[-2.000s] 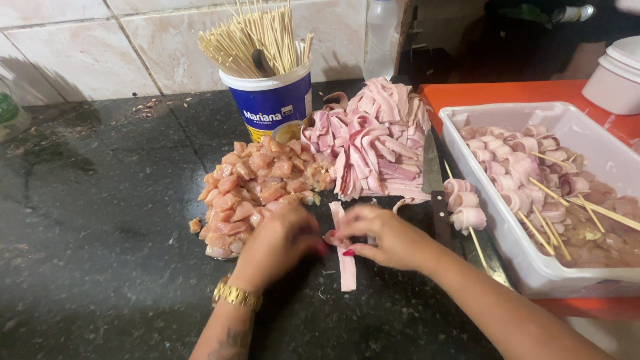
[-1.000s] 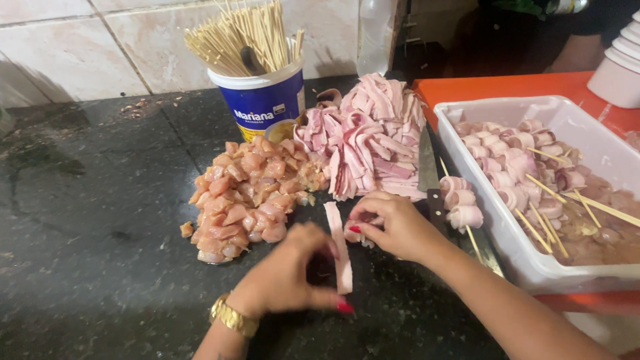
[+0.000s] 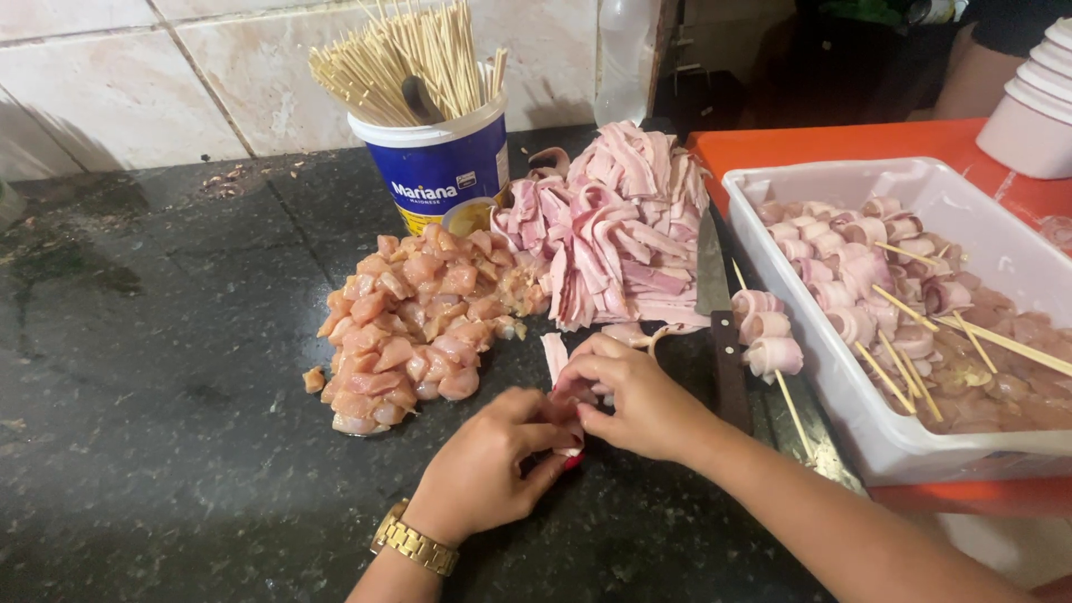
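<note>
A pale strip of bacon (image 3: pixel 554 355) lies on the dark stone counter, its far end showing beyond my fingers. My left hand (image 3: pixel 511 461) pinches its near end between thumb and fingers. My right hand (image 3: pixel 628 398) closes its fingertips on a small piece of meat at the strip, mostly hidden by the fingers. Cubes of raw chicken (image 3: pixel 410 327) are heaped to the left, and a pile of bacon strips (image 3: pixel 620 226) lies behind my hands. Right of my right hand, a wooden skewer (image 3: pixel 791 414) carries several bacon rolls (image 3: pixel 766 335).
A knife (image 3: pixel 714 268) with a dark handle lies between the bacon pile and the skewer. A white plastic tub (image 3: pixel 846 419) of skewered rolls and meat stands at right, on an orange surface (image 3: pixel 754 146). Behind the chicken stands a Mariana mayonnaise bucket (image 3: pixel 435 159) full of wooden skewers (image 3: pixel 419 59).
My left hand, its fingers apart one second ago, has closed on the near end of the bacon strip. Both hands have come together over the strip.
</note>
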